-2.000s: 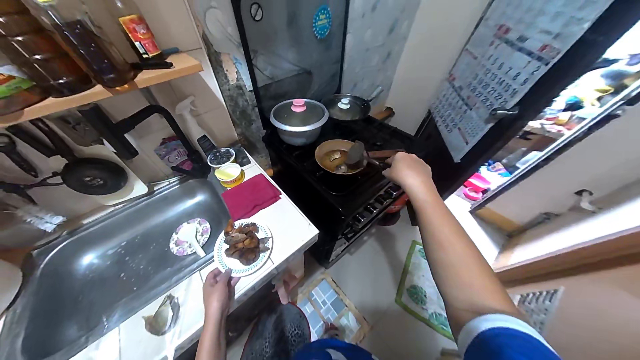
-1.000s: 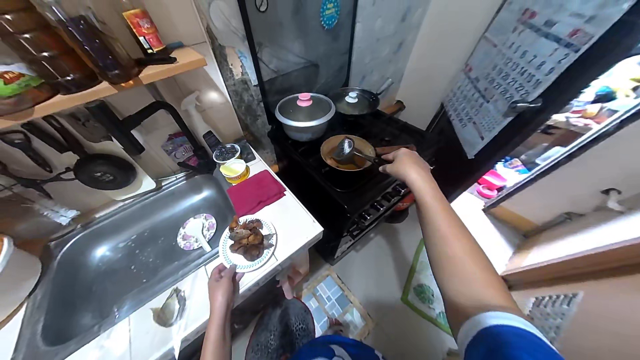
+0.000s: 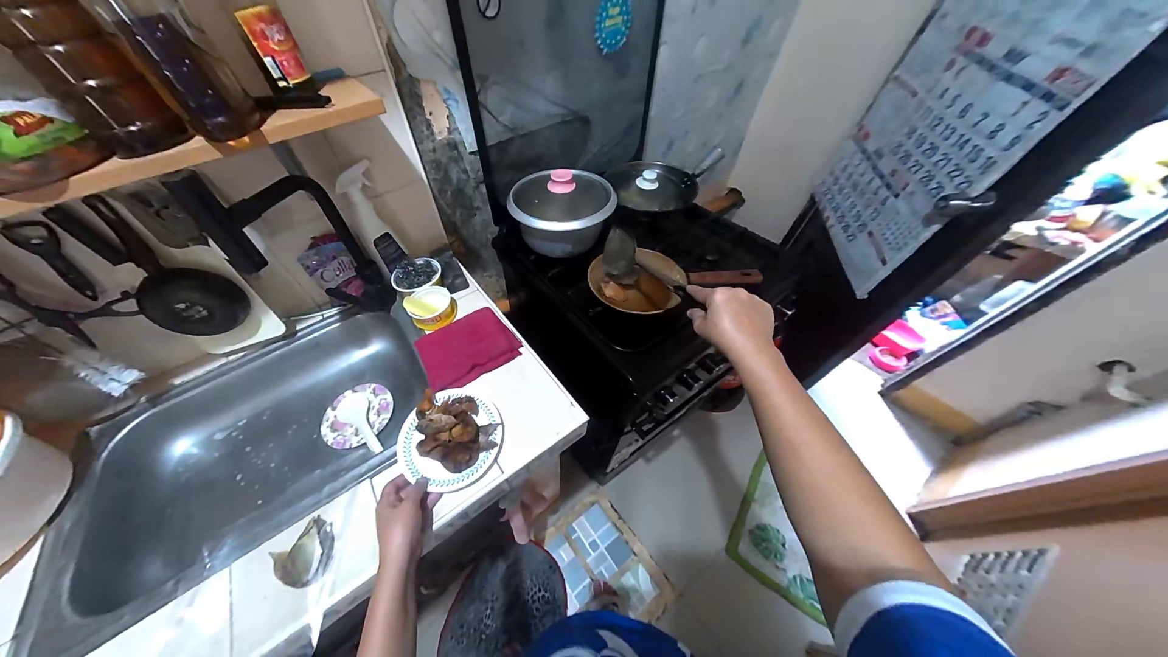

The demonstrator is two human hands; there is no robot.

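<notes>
My right hand (image 3: 733, 319) grips the dark handle of a metal ladle or turner (image 3: 620, 257), whose broad end is raised over a small frying pan (image 3: 598, 294) on the black gas stove. Brown liquid or oil and some food lie in the pan, and its wooden handle points right. With my left hand (image 3: 404, 513) I hold the near rim of a white plate with a patterned edge (image 3: 408, 453) on the tiled counter. Browned fried pieces (image 3: 452, 436) are heaped on it. Which kind of food they are I cannot tell.
A lidded pot (image 3: 560, 228) and a covered pan (image 3: 650, 190) stand at the stove's back. Left of the plate is a steel sink (image 3: 219, 474) with a floral dish (image 3: 345, 422). A maroon cloth (image 3: 468, 349) and small tubs (image 3: 431, 308) lie beyond the plate.
The utensil's broad end, lower in the pan one second ago, is now raised at the pan's far left side. My left hand stays at the plate's rim.
</notes>
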